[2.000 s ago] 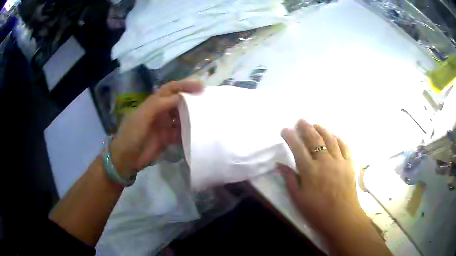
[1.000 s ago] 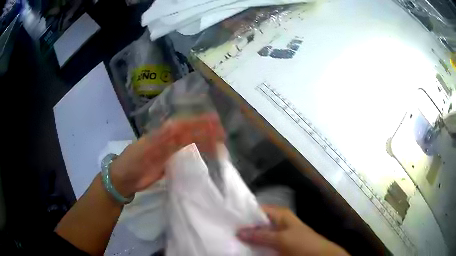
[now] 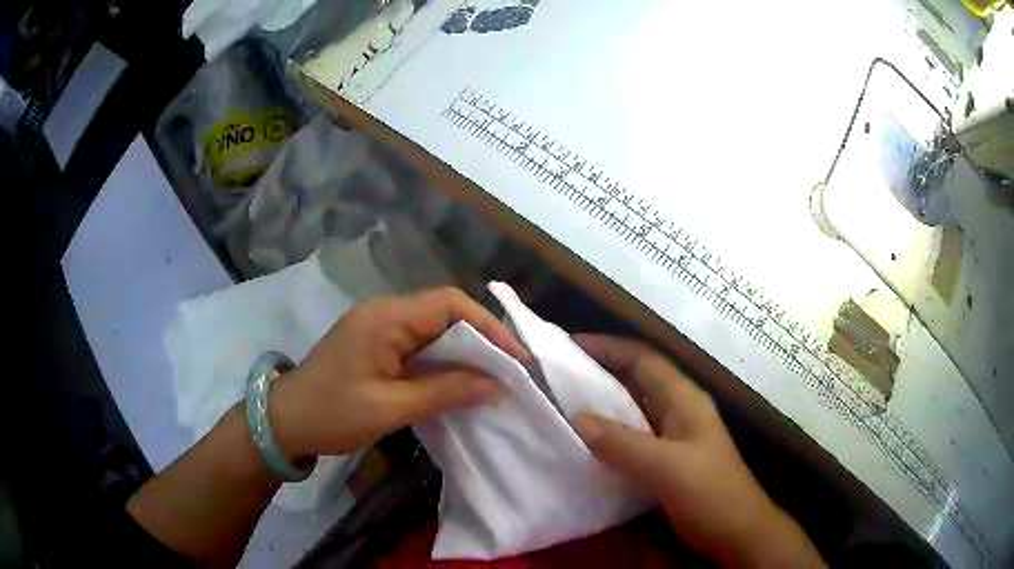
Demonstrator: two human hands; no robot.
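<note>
A white fabric piece [image 3: 517, 472] is held over the lap, off the table's front edge. It is folded double, with its upper edges parted in a narrow opening. My left hand [image 3: 373, 383] pinches the near layer's upper left part, its fingertips reaching toward the opening. My right hand [image 3: 667, 433] grips the right side, with the thumb on the near layer and the fingers behind. The fingertips behind the fabric are hidden.
The white table [image 3: 667, 133] carries a printed ruler [image 3: 623, 217] along its front edge and brown tape [image 3: 865, 350]. The needle plate [image 3: 890, 156] is at the right. White pieces [image 3: 239, 333] lie below left, near clear plastic with a yellow label [image 3: 245, 145] and a white board [image 3: 139, 300].
The fabric came off the table to over the lap. My hands moved closer together around it, and its upper edges are now parted between them. The view has shifted, showing more of the ruler.
</note>
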